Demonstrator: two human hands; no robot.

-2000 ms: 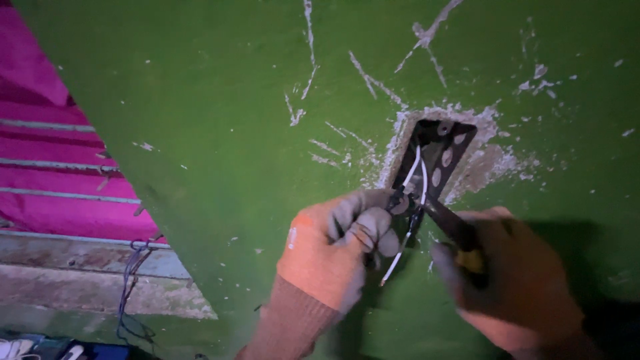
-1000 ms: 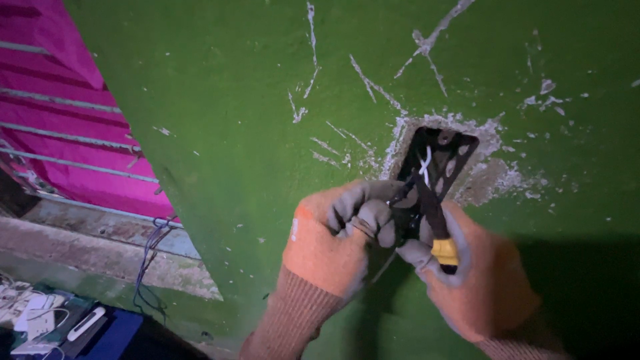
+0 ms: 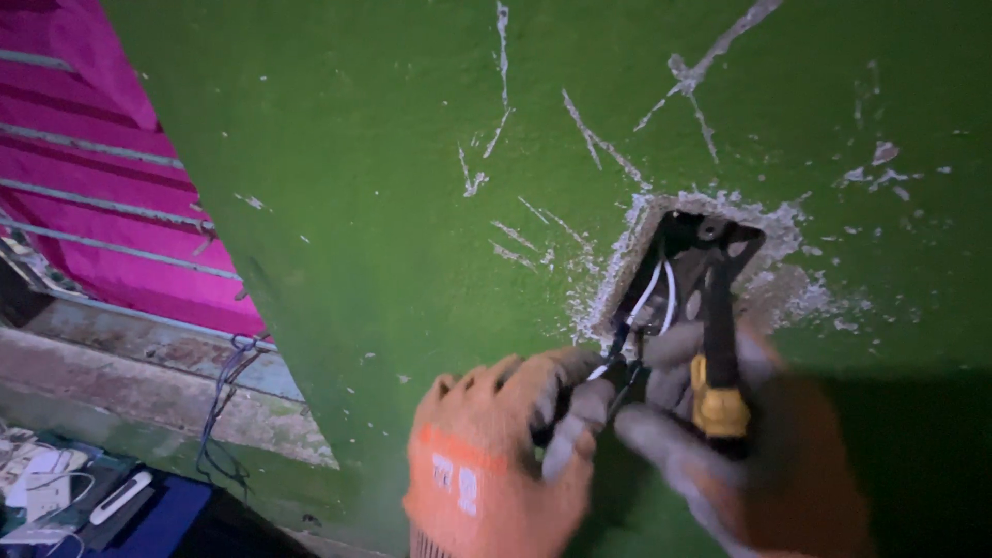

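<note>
My left hand (image 3: 504,457), in an orange and grey work glove, pinches the wires below the wall box, its fingertips near a piece of black tape or sleeve on them. Two white-insulated wires (image 3: 669,298) come out of a recessed metal electrical box (image 3: 701,229) in the green wall. In my right hand (image 3: 744,457), gloved alike and blurred, is a tool with a dark shaft and a yellow-and-black handle (image 3: 722,407); its upper end lies over the box opening, and its exact kind cannot be told. The right fingertips are close beside the wires.
Chipped plaster (image 3: 790,298) surrounds the box. On the left is a barred window (image 3: 116,205) with pink fabric behind it, and a bundle of thin cables (image 3: 225,387) hangs from its sill. White devices and cords (image 3: 46,484) lie at the lower left, by a blue surface (image 3: 174,515).
The tool, which was over the wires, now stands upright to their right. Both white wires show again in the box opening. The left hand has turned, with its back more toward the view.
</note>
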